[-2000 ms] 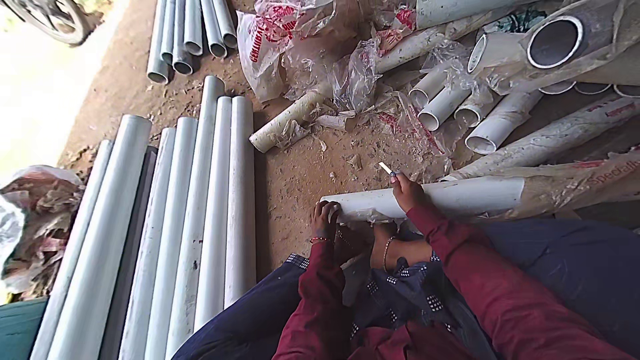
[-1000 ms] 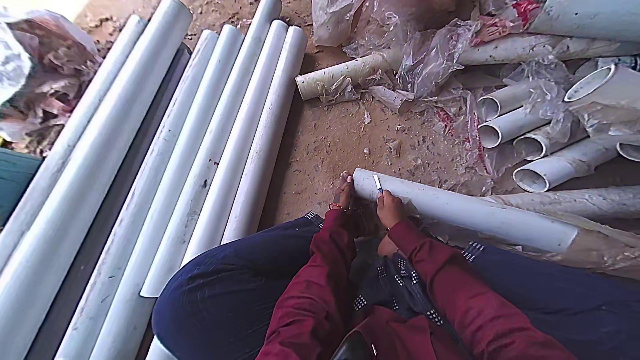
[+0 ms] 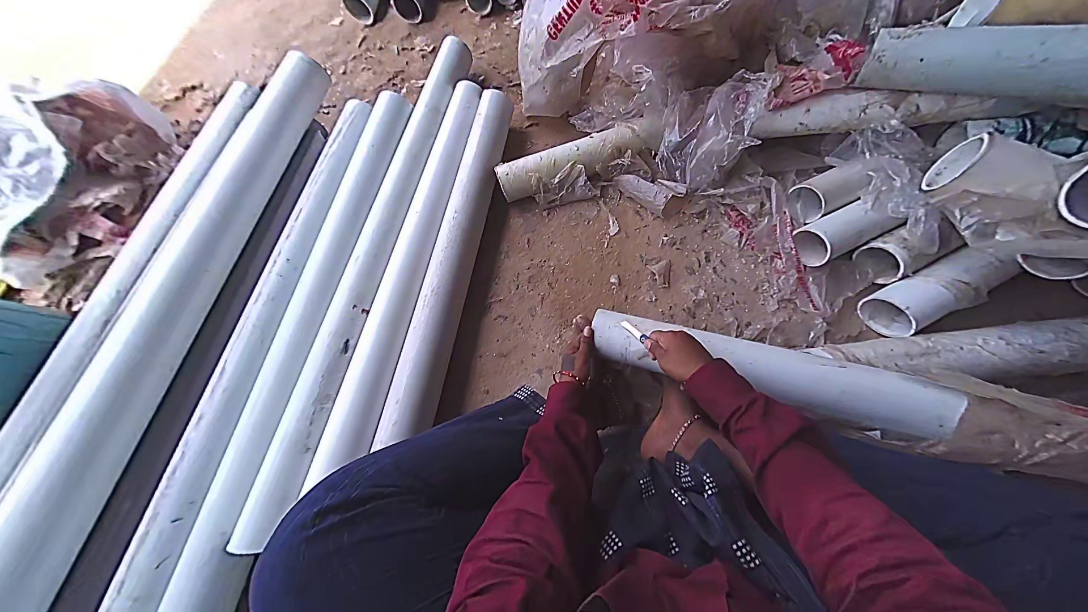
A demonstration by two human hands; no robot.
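A white plastic pipe lies across in front of my crossed legs, its right part inside a loose plastic wrapper. My left hand is at the pipe's left end, with the fingers against its rim; how firmly they grip is hard to tell. My right hand is closed on a small knife, whose pale blade lies over the top of the pipe near that end. The blade points up and left. Part of the knife's handle is hidden in my fingers.
Several long white pipes lie side by side on the left, with a dark one among them. Pipe pieces and torn clear plastic are heaped at the right. A short dirty pipe rests on the bare soil ahead.
Two seconds ago the knife pointed up above the pipe; since then my right hand has brought it down to the pipe's surface near the left end. The view has shifted.
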